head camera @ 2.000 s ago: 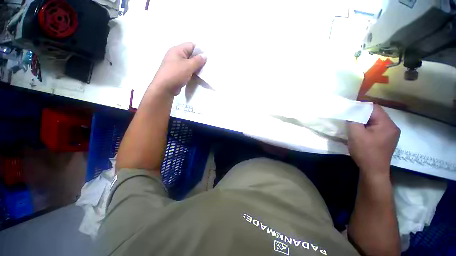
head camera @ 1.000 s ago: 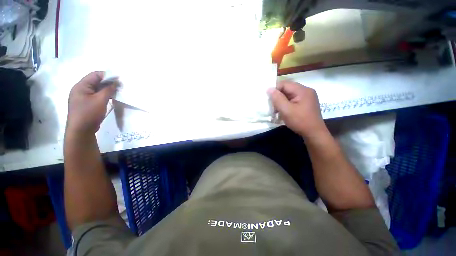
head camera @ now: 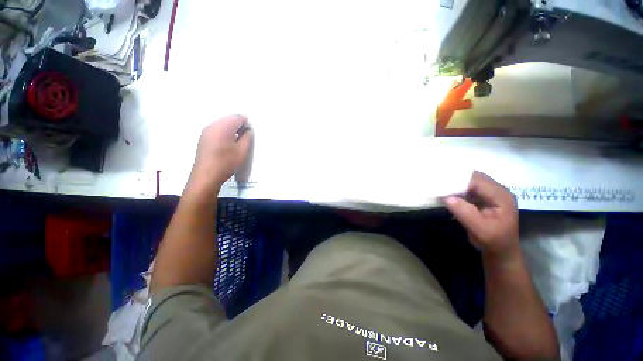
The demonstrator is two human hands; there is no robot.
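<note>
A white fabric piece (head camera: 395,204) lies along the front edge of the white table, nearly lost against the glare. My right hand (head camera: 488,210) pinches its right end between thumb and fingers at the table edge. My left hand (head camera: 224,149) rests on the table to the left, fingers curled, with a small dark thing showing at the fingertips; what it holds is washed out. The sewing machine head (head camera: 550,35) is at the upper right, beyond my right hand. Orange-red tape (head camera: 453,106) lies on the lit machine bed beside the needle area.
A black housing with a red grille (head camera: 53,96) stands on the left, with clutter behind it. Blue baskets (head camera: 236,247) are below the table on both sides, with white fabric (head camera: 564,257) at the right. A red container (head camera: 77,243) is lower left. A printed scale (head camera: 574,194) runs along the front edge.
The view has swung back and forth. My right hand has moved away from the machine bed to the table's front edge, bringing the fabric's right end with it. My left fingers are more curled.
</note>
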